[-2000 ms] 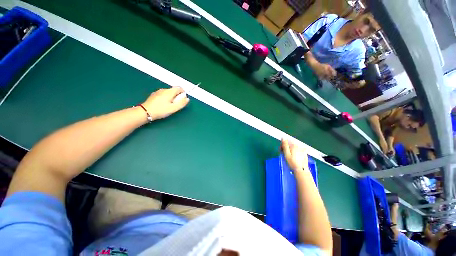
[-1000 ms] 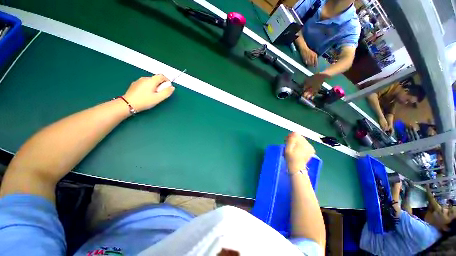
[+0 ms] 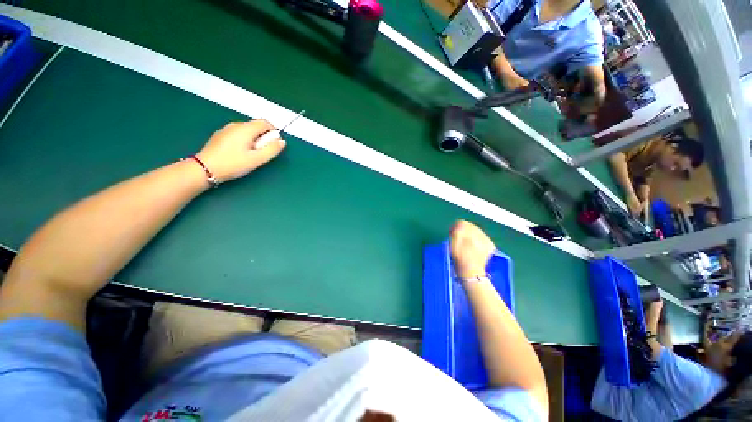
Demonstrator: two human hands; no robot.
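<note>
My left hand (image 3: pixel 241 152) rests palm down on the green bench (image 3: pixel 313 214), closed around the white grip of a screwdriver (image 3: pixel 266 138). Its thin shaft points away over the white rail. My right hand (image 3: pixel 472 246) is curled at the far end of an open blue bin (image 3: pixel 439 309). The bin sits over the bench's near edge, and its visible inside holds no parts. The fingertips are hidden, so I cannot tell whether they grip the rim.
Beyond the white rail (image 3: pixel 363 157), the green belt carries a silver-ringed hair dryer (image 3: pixel 452 132) and a pink-ended one (image 3: pixel 360 31). A small black object (image 3: pixel 547 233) lies by the rail. Blue bins stand left and right (image 3: pixel 612 317). A person in blue (image 3: pixel 548 37) sits opposite.
The belt's dryers have shifted toward the upper left. The person opposite has drawn back from the belt and now handles a dark item. My right hand has curled and shifted slightly left with the bin.
</note>
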